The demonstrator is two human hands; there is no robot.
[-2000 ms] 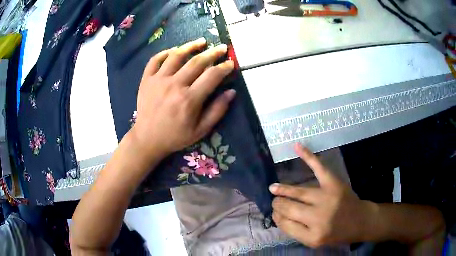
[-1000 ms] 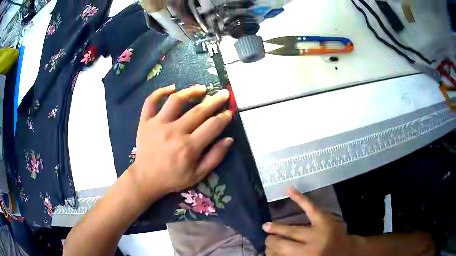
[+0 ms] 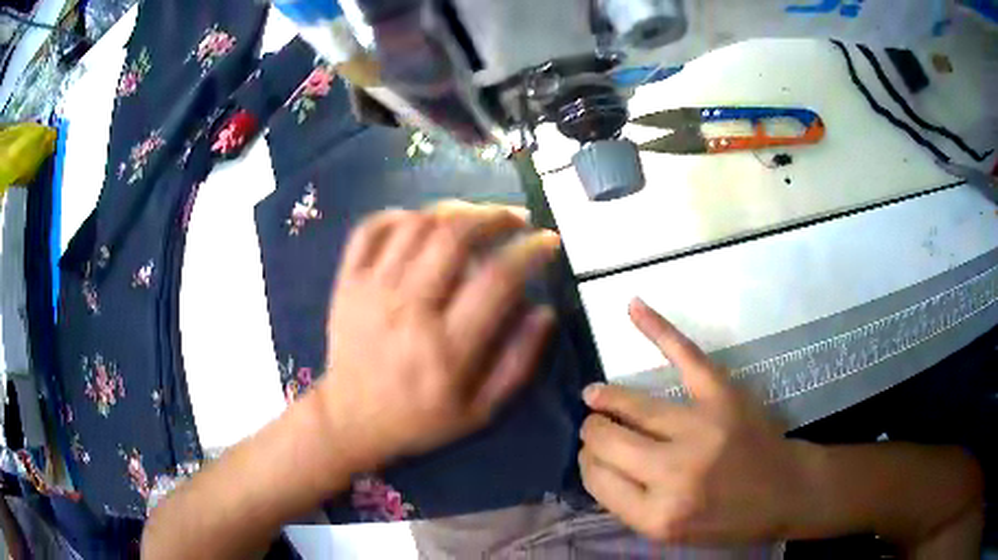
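Observation:
A dark floral panel [image 3: 306, 246] lies on the machine bed, its right edge running from under the machine head [image 3: 492, 44] toward my lap. My left hand [image 3: 438, 317], somewhat blurred, lies on the panel with fingers bent near that edge, below the presser area. My right hand [image 3: 689, 438] pinches the panel's edge between thumb and fingers at the table's front, index finger stretched out over the white table. The needle is too blurred to make out. A grey knurled knob [image 3: 608, 170] sits right of the presser area.
Thread snips [image 3: 728, 129] with an orange and blue handle lie right of the knob. Dark cords [image 3: 897, 104] lie at the upper right. A printed ruler [image 3: 865, 348] runs along the front edge. Another floral piece [image 3: 120, 295] lies at the left, near a yellow item [image 3: 24, 153].
The panel has moved up toward the machine head under my left hand, whose fingers are now more bent. My right hand is higher, at the table edge. The view has shifted, showing more machine head.

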